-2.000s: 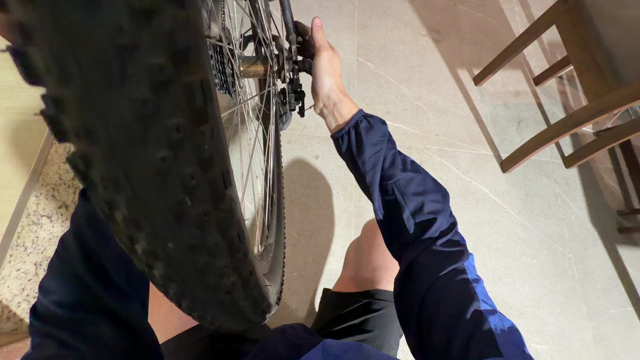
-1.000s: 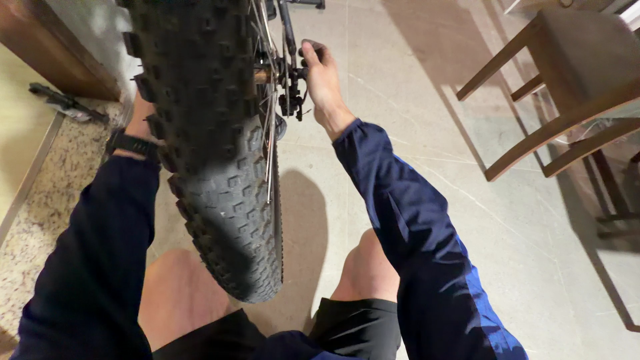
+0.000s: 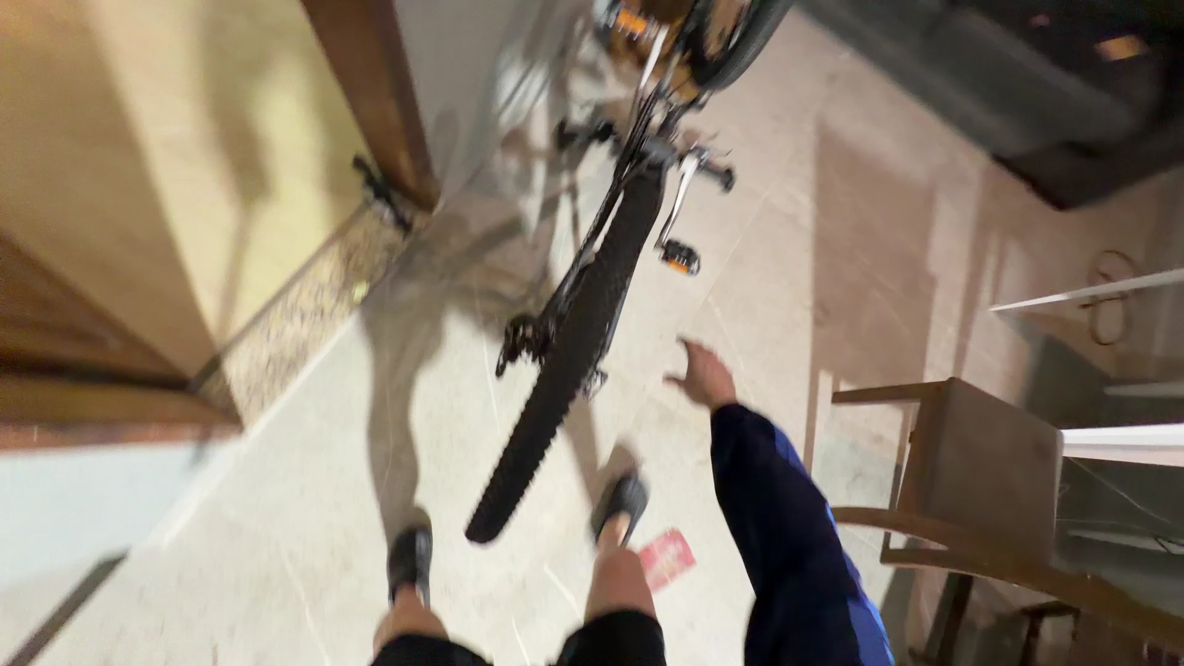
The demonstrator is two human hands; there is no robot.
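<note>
A bicycle stands upside down on the tiled floor, its knobby black tyre [image 3: 573,361] running down the middle of the view. My right hand [image 3: 708,376] is held out to the right of that wheel, fingers apart, touching nothing. Above it sits a black pedal with orange reflectors [image 3: 680,257] on a silver crank arm [image 3: 682,196]. The rear derailleur [image 3: 524,340] shows at the wheel's left side. My left hand is out of view.
A wooden chair [image 3: 990,472] is at the right. A red and white paper [image 3: 666,560] lies by my foot. A dark object, perhaps a pump, [image 3: 381,194] rests on the speckled stone sill [image 3: 310,314] beside a wooden door frame [image 3: 375,102].
My right hand has let go of the part at the wheel hub and is now apart from the bicycle. My left arm has left the view, which is now wider and from higher up.
</note>
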